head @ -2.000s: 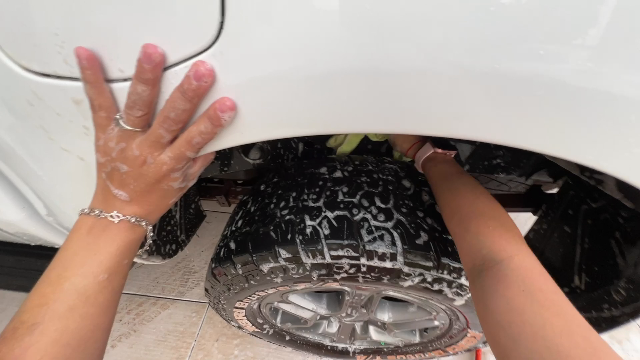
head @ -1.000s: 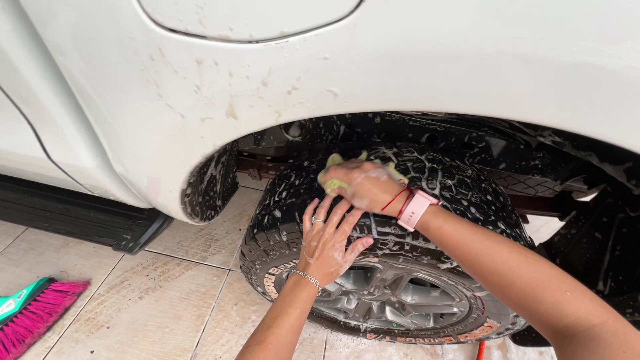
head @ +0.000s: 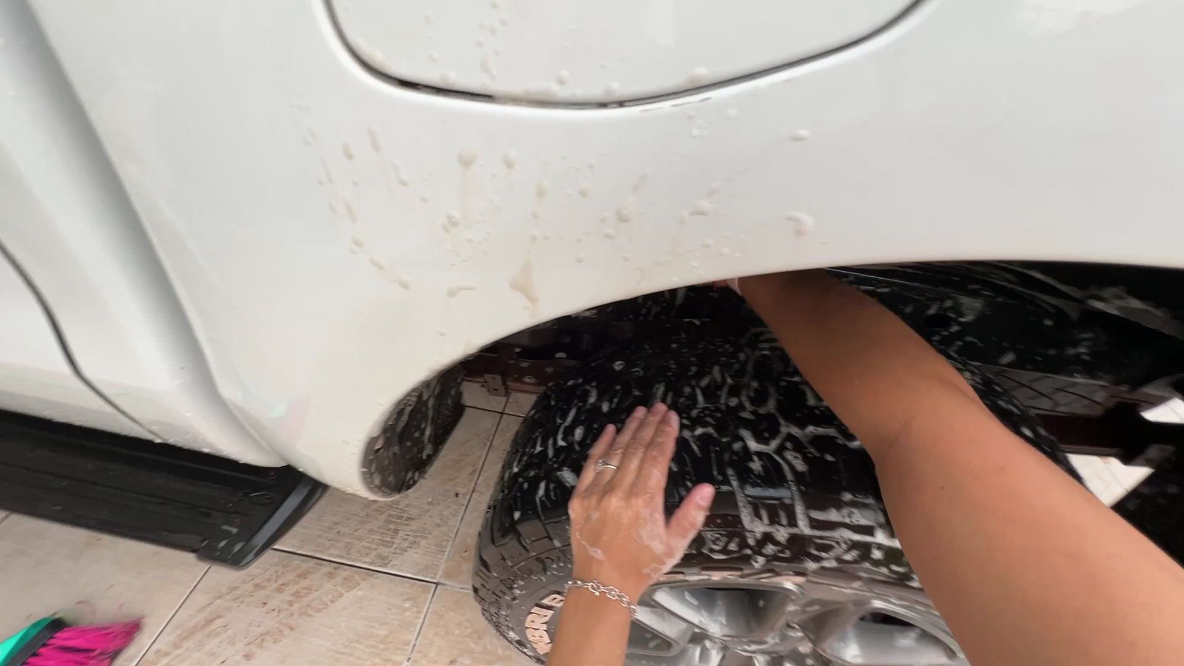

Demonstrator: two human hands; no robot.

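Note:
My left hand [head: 629, 504], soapy and wearing a ring and a chain bracelet, rests with its palm on the foam-streaked tread of the black tire [head: 777, 444]. Its fingers are nearly straight and the thumb is apart; it holds nothing. My right forearm reaches over the tire into the wheel well [head: 971, 305]. The fender edge hides my right hand, so what it holds is out of sight. Below the tread shows the silver alloy wheel rim [head: 731, 610]. White foam drops run down the white fender [head: 527, 213] beneath the rounded panel outline [head: 592, 46].
A black side step [head: 120, 481] juts out low at the left. On the tiled floor [head: 370, 583], marked with brown dirt, lies a brush with pink bristles [head: 92, 643] at the bottom left. Dark underbody parts [head: 1091, 425] show behind the tire.
My right hand has gone from the top of the tire, where it held a yellow-green cloth or sponge, up behind the fender edge. My left hand, on the fender two seconds ago, is on the tire.

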